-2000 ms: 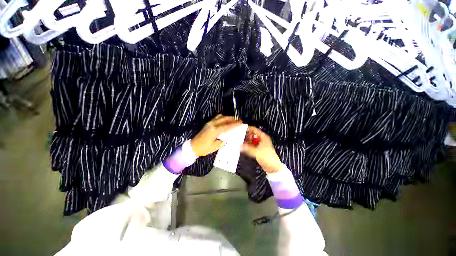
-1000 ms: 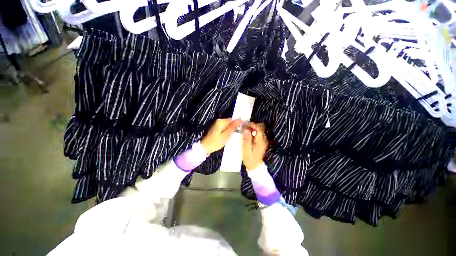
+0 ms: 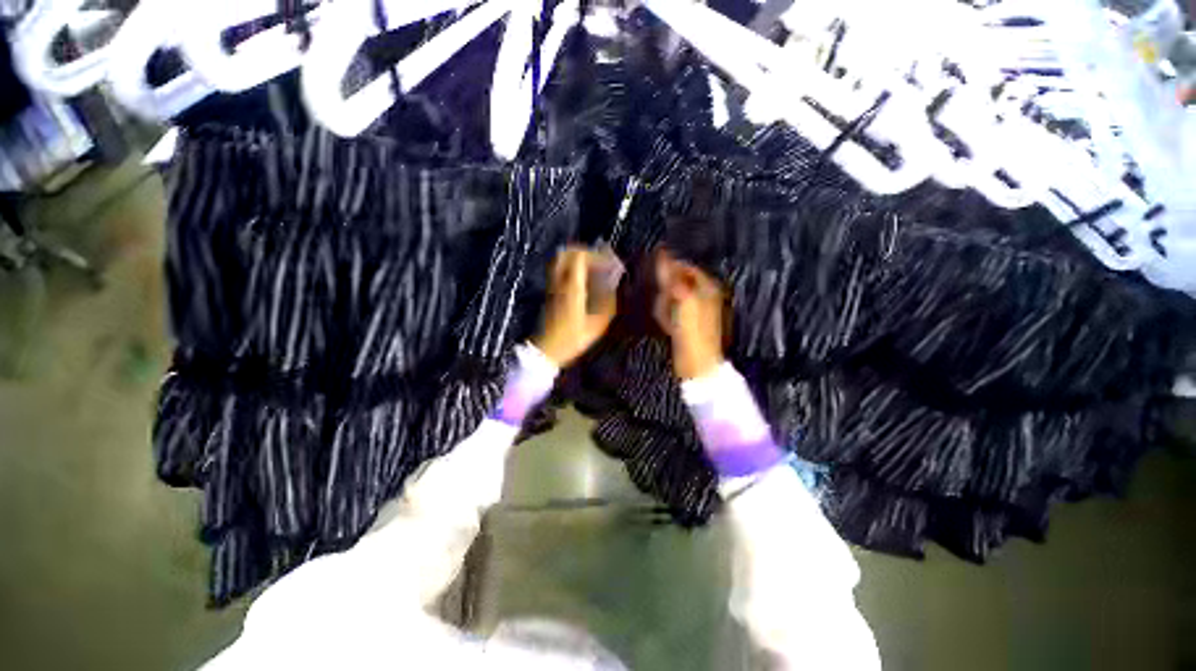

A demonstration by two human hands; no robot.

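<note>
Black skirts with thin white stripes and tiered ruffles hang in a row before me. My left hand is raised with curled fingers at the gap between skirts; a small pale patch shows at its fingertips, too blurred to name. My right hand is beside it, curled and blurred, a short way apart; I cannot tell what it holds. A thin white strip shows on the dark cloth above and between the hands. The long white hang tag is not visible.
White plastic hangers overlap across the top, densest at the upper right. Greenish floor shows at the left and below the skirts. Part of another rack's dark base stands at the far left.
The white tag seen between my hands earlier no longer shows. Both hands have moved up and apart. The skirts and hangers have shifted slightly in view.
</note>
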